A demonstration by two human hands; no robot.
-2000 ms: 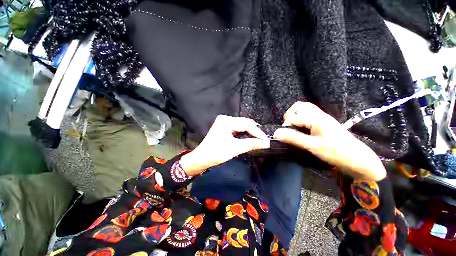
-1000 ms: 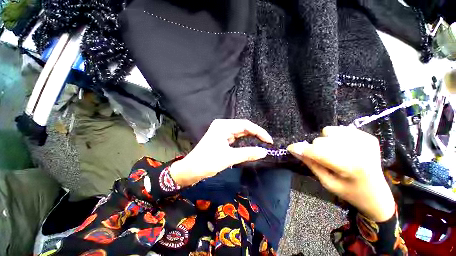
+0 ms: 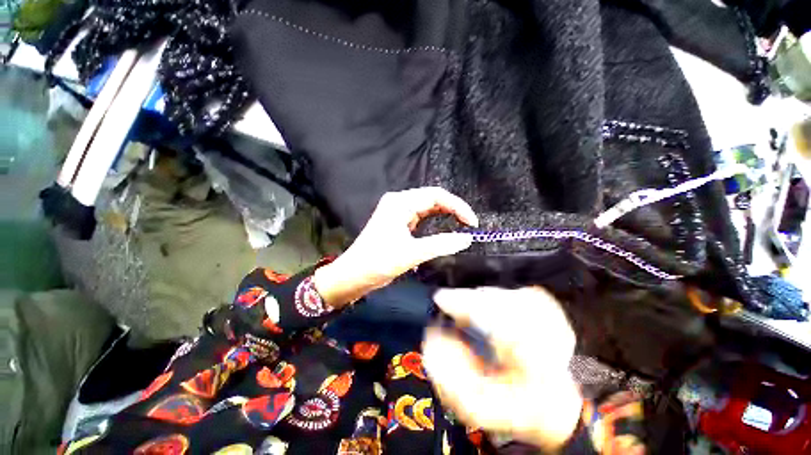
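Note:
The dark tweed jacket (image 3: 525,115) lies over the table edge, its smooth black lining (image 3: 347,98) showing at the left. A silvery-purple chain (image 3: 542,235) runs along the hem from my left fingertips to the right, curving down at its right end. My left hand (image 3: 391,244) pinches the hem edge and the chain's left end between thumb and fingers. My right hand (image 3: 502,360) is blurred, below the hem and off the cloth, with fingers curled. A needle or thread in it cannot be made out.
A white strip (image 3: 667,190) lies across the jacket near the flecked pocket trim (image 3: 645,133). Loose flecked trim (image 3: 200,67) is heaped upper left beside a pale bar (image 3: 102,133). Clutter and a blue lump (image 3: 775,296) are at the right edge. A red object (image 3: 760,413) is lower right.
My right hand has left the hem and moved down and toward me. The chain along the hem is now uncovered. My left hand still pinches the hem, slightly higher in view.

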